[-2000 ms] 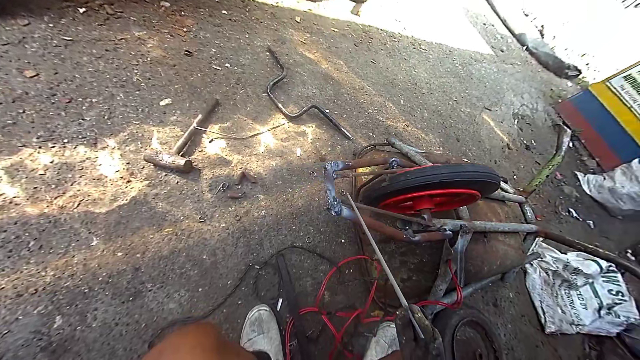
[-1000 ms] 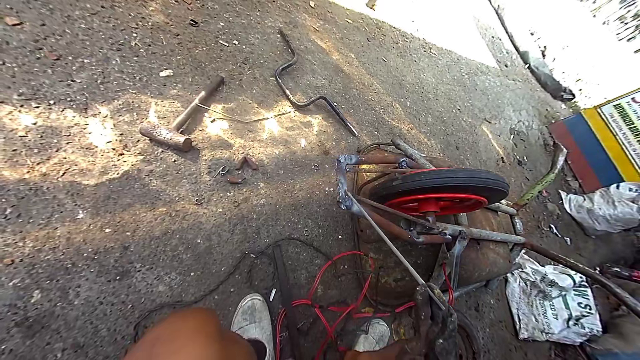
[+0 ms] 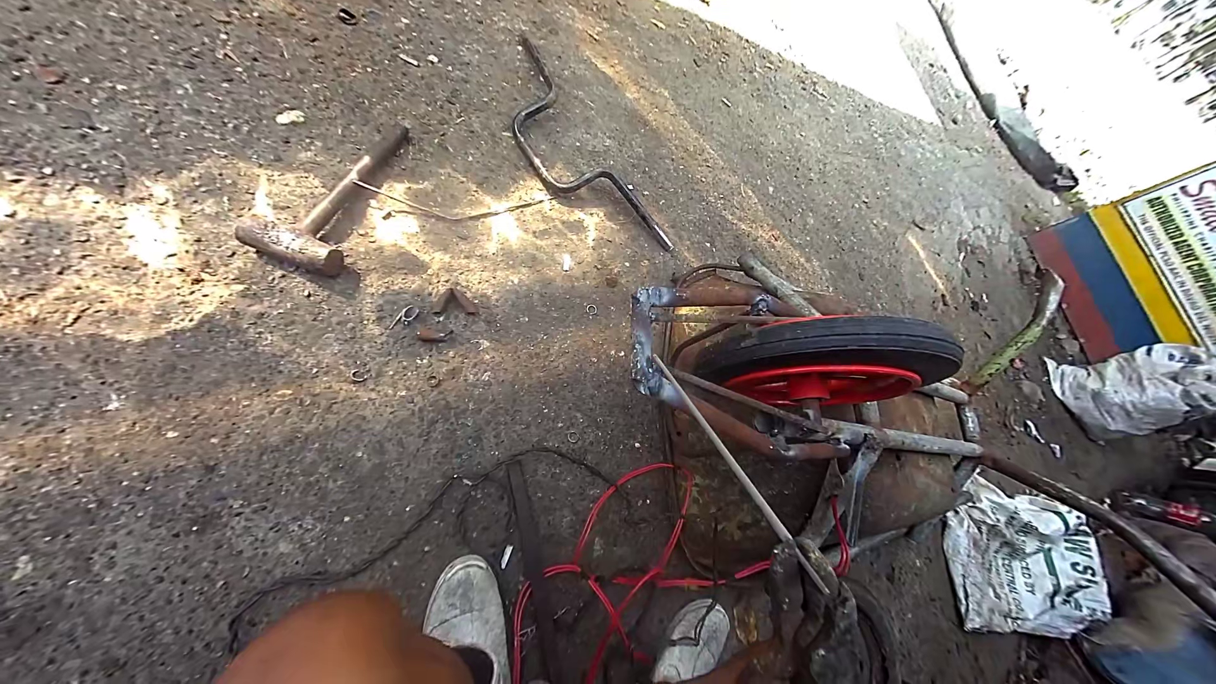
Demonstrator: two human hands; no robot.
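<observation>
My right hand (image 3: 803,613), dark in shadow at the bottom edge, is closed around the lower end of a thin straight metal rod (image 3: 727,461). The rod slants up to the left, its tip at or very near the corner of a welded steel bracket (image 3: 644,342). That bracket forms the end of a rusty tubular fork around a black-tyred wheel with a red rim (image 3: 825,382). Red cable (image 3: 584,568) loops over the ground and passes by the hand. How the fingers sit is hard to make out. My left hand is not in view.
A metal hammer (image 3: 293,247), a bent steel rod (image 3: 556,185) and small rusty scraps (image 3: 454,302) lie on the rough ground. My shoes (image 3: 467,608) stand among cables. Rusty metal lies under the wheel. A printed sack (image 3: 1026,560) and a painted board (image 3: 1130,266) are at right.
</observation>
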